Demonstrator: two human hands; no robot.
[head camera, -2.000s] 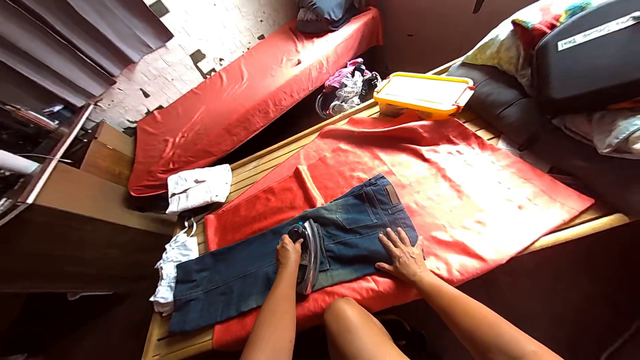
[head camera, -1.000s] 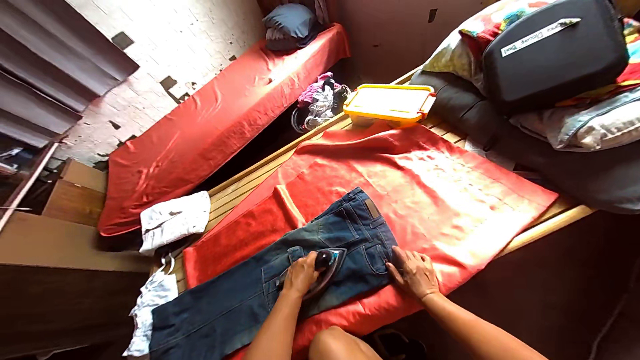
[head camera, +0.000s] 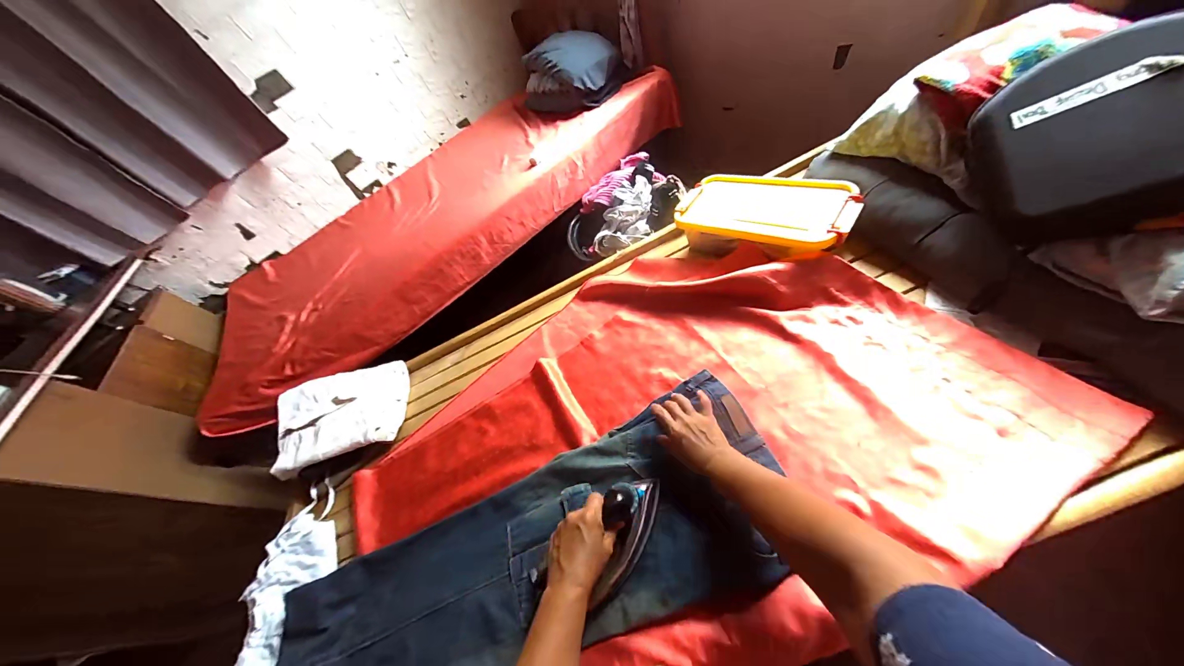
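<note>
Dark blue jeans lie flat on a red cloth spread over a slatted wooden surface. My left hand is closed round the handle of a clothes iron, whose soleplate rests on the upper leg of the jeans near a pocket. My right hand lies with fingers spread on the jeans near the waistband, beside a brown patch, and grips nothing. The underside of the iron is hidden.
A folded white garment and another white garment lie at the left edge. A yellow-rimmed plastic box stands at the far edge. A black case and cushions are at right. Beyond stands a red-covered bench.
My right hand has moved from the near edge of the jeans to the far side, close to the waistband. My left hand still holds the iron, now turned differently on the jeans.
</note>
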